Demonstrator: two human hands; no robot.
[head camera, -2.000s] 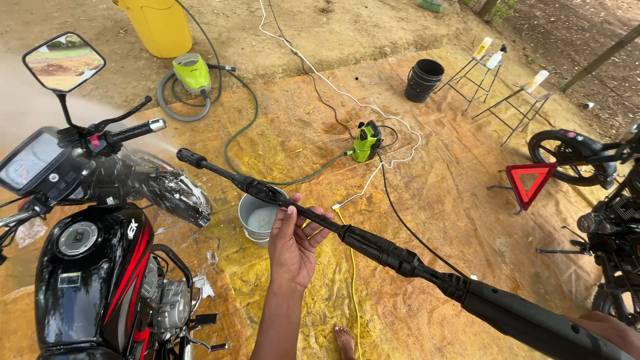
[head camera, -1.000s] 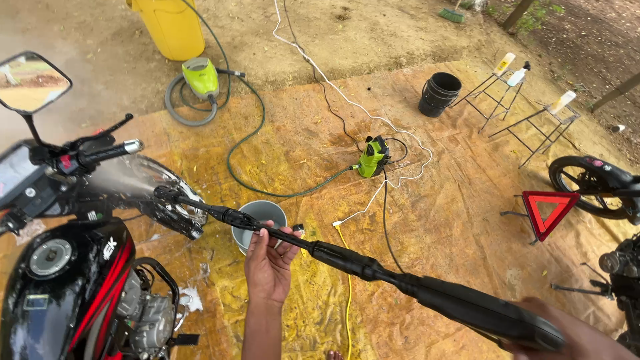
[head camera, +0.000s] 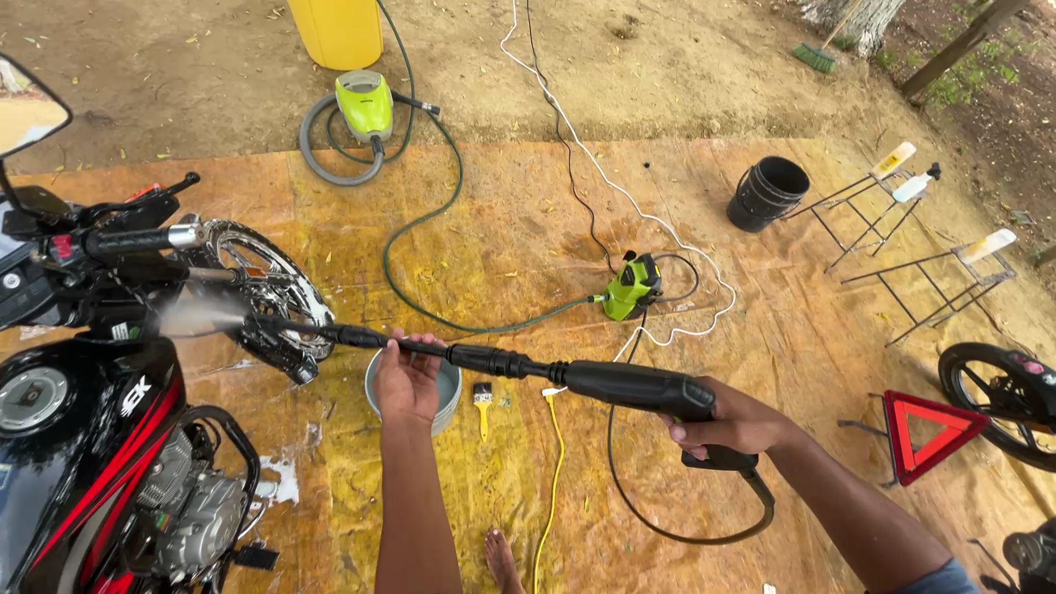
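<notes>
My right hand (head camera: 726, 422) grips the trigger handle of a black pressure washer gun (head camera: 627, 386). My left hand (head camera: 410, 375) holds the thin lance from below, farther forward. Spray (head camera: 198, 315) leaves the nozzle toward the area below the handlebar of a black and red motorcycle (head camera: 91, 462) at the left. White foam lies on its front wheel (head camera: 276, 280). Under the lance stand a grey bucket (head camera: 448, 392) and, beside it, a yellow-handled paintbrush (head camera: 483, 408). A black hose (head camera: 619, 478) runs from the gun toward the green pressure washer (head camera: 632, 287).
A green hose (head camera: 392, 280), a white cord (head camera: 606, 177) and a yellow cord (head camera: 554, 487) cross the orange tarp. Farther off are a green vacuum-like machine (head camera: 365, 106), a yellow barrel (head camera: 338, 29) and a black bucket (head camera: 769, 194). Metal stands (head camera: 932, 285) hold bottles; a warning triangle (head camera: 895, 445) stands right, near another motorcycle's wheel (head camera: 982, 396).
My right hand has come more fully into view on the gun. The lance now lies more nearly level, with its spray nearer the motorcycle's handlebar and fork. The paintbrush has come into view.
</notes>
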